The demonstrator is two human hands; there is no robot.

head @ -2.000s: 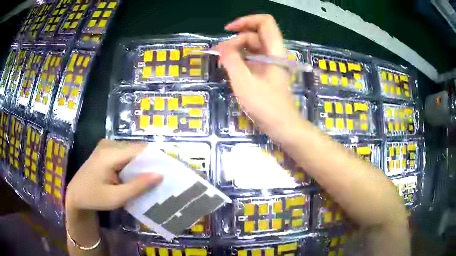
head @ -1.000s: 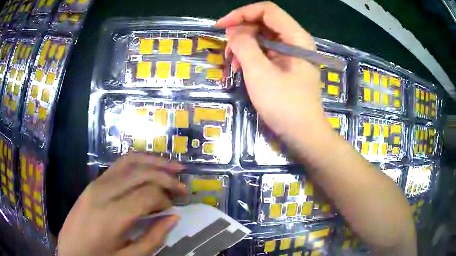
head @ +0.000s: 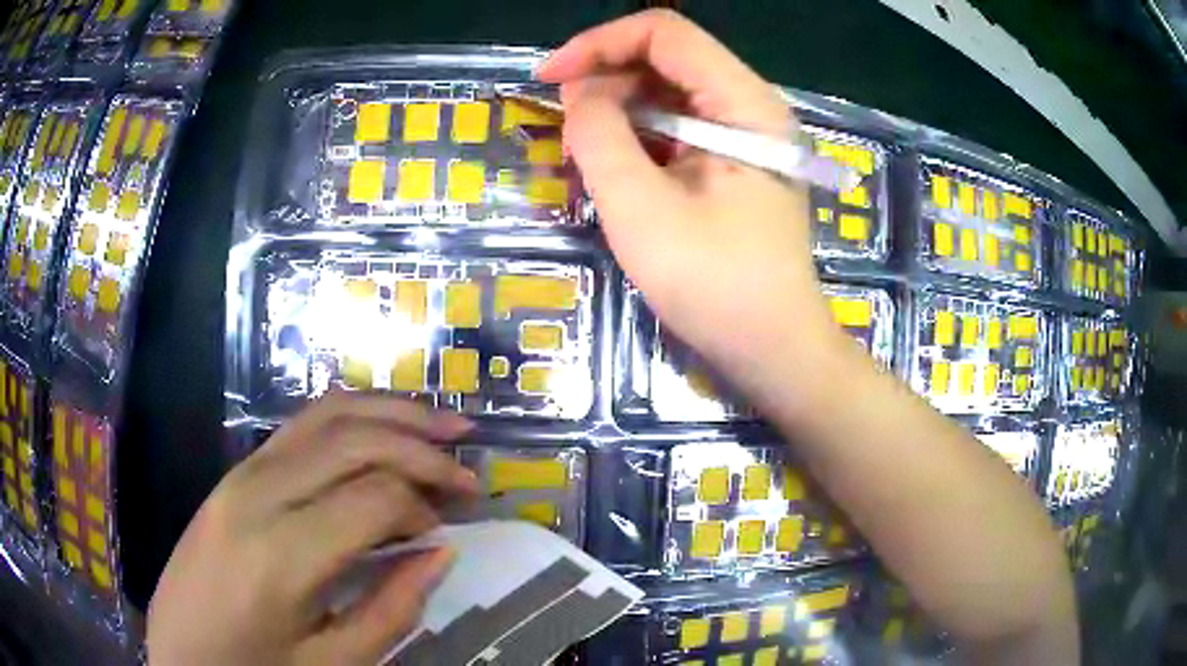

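My right hand point(head: 683, 169) holds tweezers point(head: 729, 141) like a pen. Their tip is over the upper right part of a panel with yellow pads point(head: 419, 154) in the tray's top left pocket. Whether the tip holds a piece is too blurred to tell. My left hand point(head: 326, 520) holds a white liner sheet point(head: 501, 562) with grey strips point(head: 527, 618) on it, above the lower left pockets. The sheet's lower part is cut off by the bottom edge.
The clear blister tray point(head: 605, 247) holds one panel per pocket, with strong glare on several. A second tray of panels point(head: 117, 202) lies at the left. Dark green surface shows between and behind them. A pale edge strip point(head: 1041, 104) runs at the top right.
The view has moved closer to the trays. My right hand stays at the top left panel, and the tweezers have tilted. My left hand and sheet appear lower than two seconds before.
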